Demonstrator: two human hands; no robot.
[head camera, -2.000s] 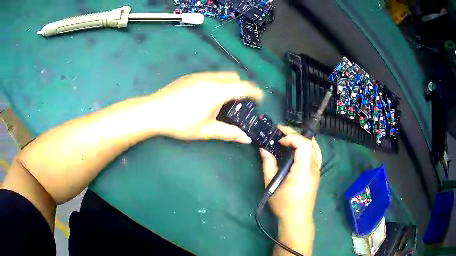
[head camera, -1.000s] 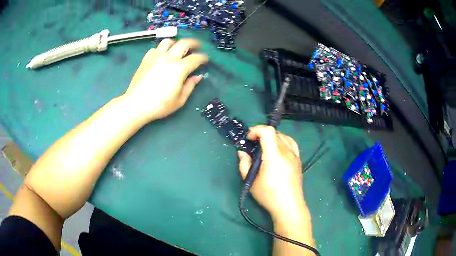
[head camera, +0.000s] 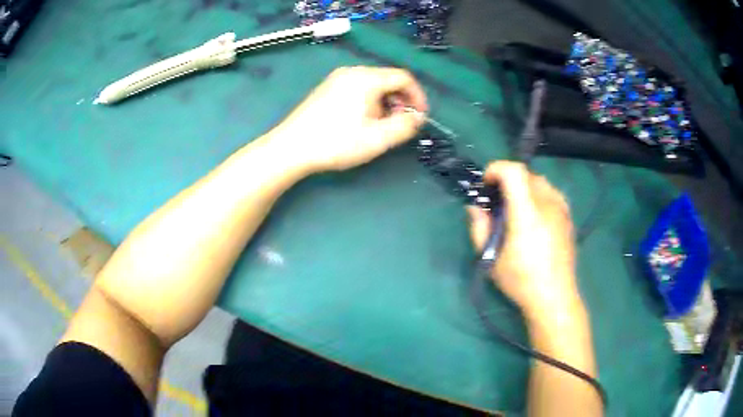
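My right hand (head camera: 529, 232) holds one end of a black circuit board (head camera: 448, 167) between thumb and fingers. It also holds the soldering iron (head camera: 531, 122), whose tip points up and away from the board, over the black rack. The iron's cable runs down along my wrist. My left hand (head camera: 358, 118) has thumb and fingertips pinched together on a thin silvery strand of solder wire (head camera: 441, 126). The strand sticks out towards the board's far end. Blur hides whether it touches the board.
A cream desoldering pump (head camera: 167, 69) lies at upper left. A board pile (head camera: 371, 10) is at the top edge. More boards (head camera: 631, 94) lie on a black rack (head camera: 570, 134). A blue bin (head camera: 692, 273) with small coloured parts and a pale box (head camera: 692, 326) are at right.
My left hand was on the board, then moved off it towards the board pile, and is now back near the board with the wire. My right hand keeps the board and iron.
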